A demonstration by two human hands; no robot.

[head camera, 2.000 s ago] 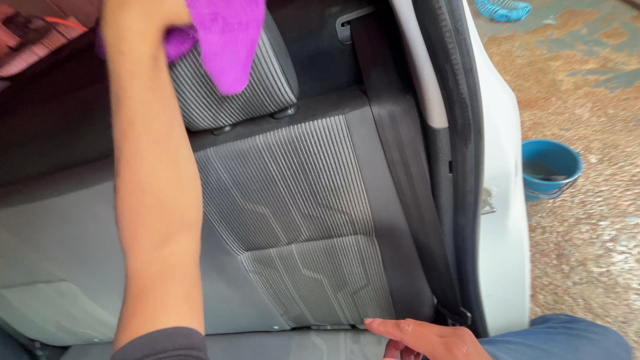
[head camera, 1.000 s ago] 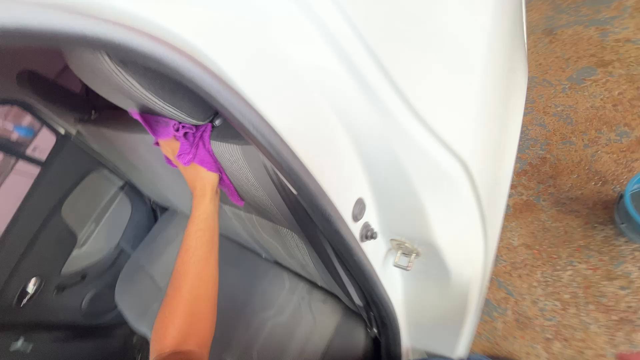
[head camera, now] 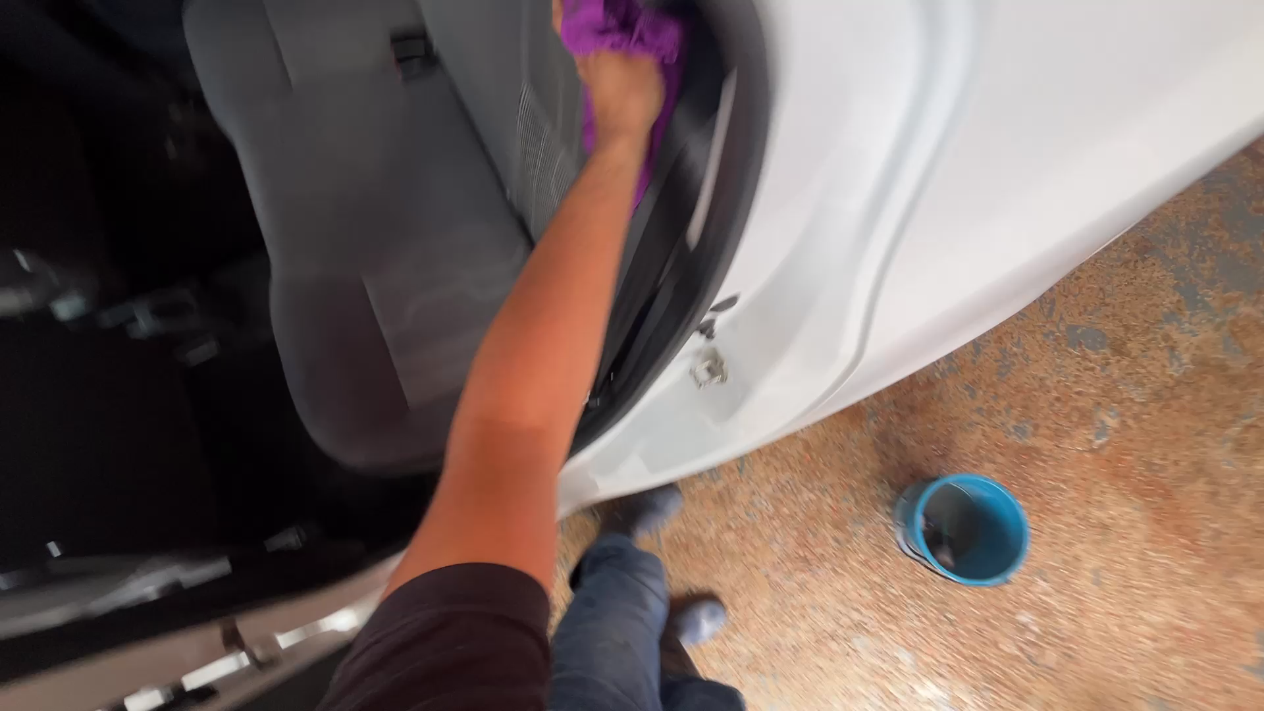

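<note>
My left hand (head camera: 622,94) grips a crumpled purple cloth (head camera: 620,28) near the top edge of the view, inside the car's rear door opening. The cloth lies against the side of the striped rear seat backrest (head camera: 545,158), beside the dark trim at the opening. Part of it hangs down behind my wrist. My bare forearm reaches up across the door opening from a dark sleeve. My right hand is out of view.
The grey rear seat cushion (head camera: 434,237) with a belt buckle (head camera: 413,51) lies left of my arm. White bodywork (head camera: 820,197) with a metal door striker (head camera: 708,368) curves along the right. A blue bucket (head camera: 1009,533) stands on the worn floor, right of my legs.
Two seconds ago the purple cloth was at the headrest and my right hand rested by the seat; a second ago the cloth was below the headrest. The view has shifted strongly.
</note>
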